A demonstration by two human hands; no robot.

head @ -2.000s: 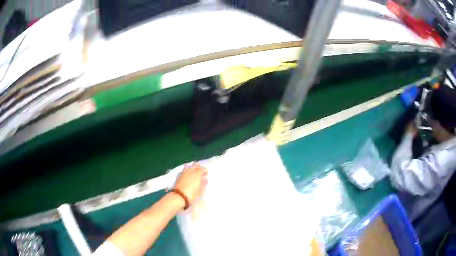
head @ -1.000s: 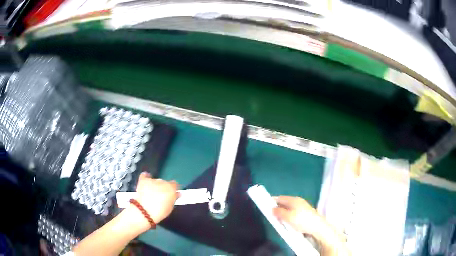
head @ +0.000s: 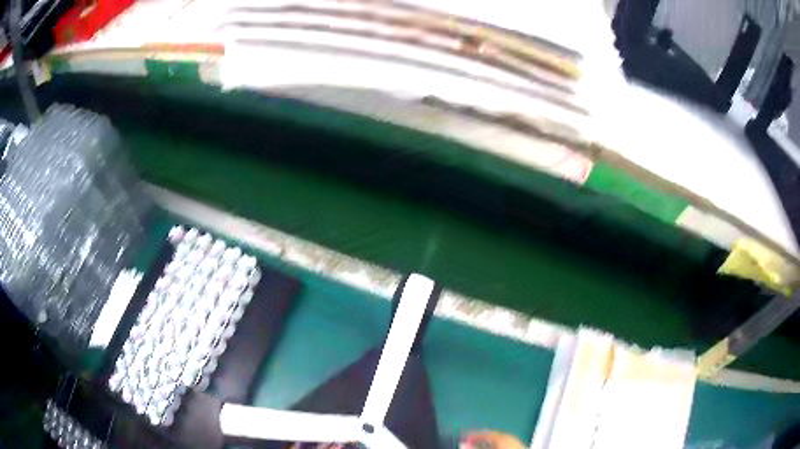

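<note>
The black fixture (head: 412, 386) lies on the teal mat at the bottom centre, cut off by the lower edge. White blades lie on it: one upright blade (head: 399, 351), one pointing left (head: 289, 423), and the start of a third running down right. They meet at the small hub (head: 369, 428). My right hand (head: 491, 440) is blurred and mostly cut off by the bottom edge, right of the fixture; its fingers are hidden. Only a thin skin-coloured sliver, perhaps my left hand (head: 326, 445), shows below the left blade.
A black hub tray (head: 272, 302) with rows of silvery hubs is at left, with a loose white strip (head: 115, 307) beside it. Clear blister trays (head: 70, 202) stand upper left. A blade stack (head: 645, 395) is at right. The green channel (head: 351, 228) and white shelf (head: 702, 140) lie behind.
The left blade now lies at the hub, and a third blade reaches it from lower right. Both hands have dropped to the bottom edge. The view has shifted upward.
</note>
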